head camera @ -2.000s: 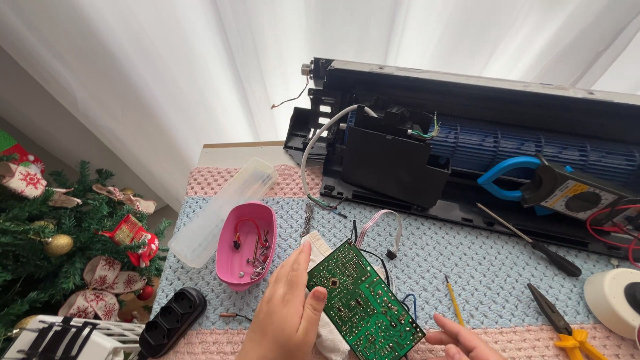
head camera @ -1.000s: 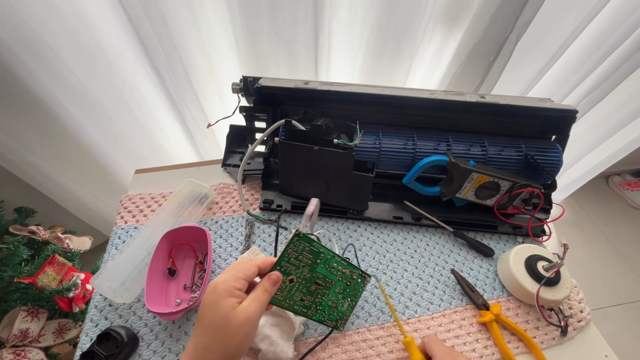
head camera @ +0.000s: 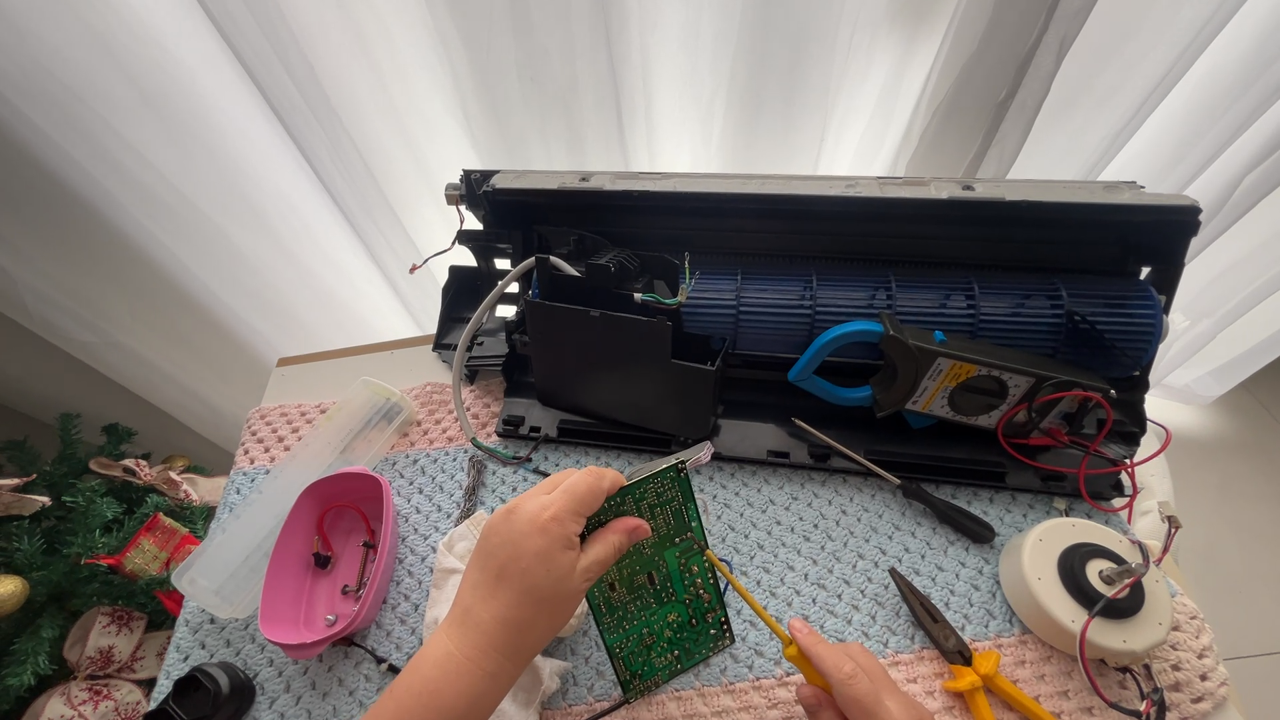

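Observation:
My left hand [head camera: 545, 560] grips a green printed circuit board [head camera: 665, 590] by its upper left edge, thumb on the solder side, which faces me. My right hand [head camera: 850, 675] holds a thin yellow screwdriver [head camera: 760, 610] by its handle. Its tip is at the board's upper right part; whether it touches cannot be told. Behind the board, a ribbon cable [head camera: 675, 458] shows at its top edge. A white cloth [head camera: 450, 580] lies partly hidden behind my left hand.
An opened air conditioner indoor unit [head camera: 620, 370] spans the back, with a clamp meter [head camera: 960, 385] resting on it. Around the crocheted cloth [head camera: 820, 520] are a black-handled screwdriver [head camera: 945, 510], yellow-handled pliers [head camera: 960, 650], a fan motor [head camera: 1060, 580], a pink tub [head camera: 280, 600] of screws and a clear plastic container [head camera: 300, 490].
My right hand, beside the board two seconds ago, now holds the yellow screwdriver, which lay on the cloth then. Its tip has moved to the board. The board is tilted differently. The view has shifted.

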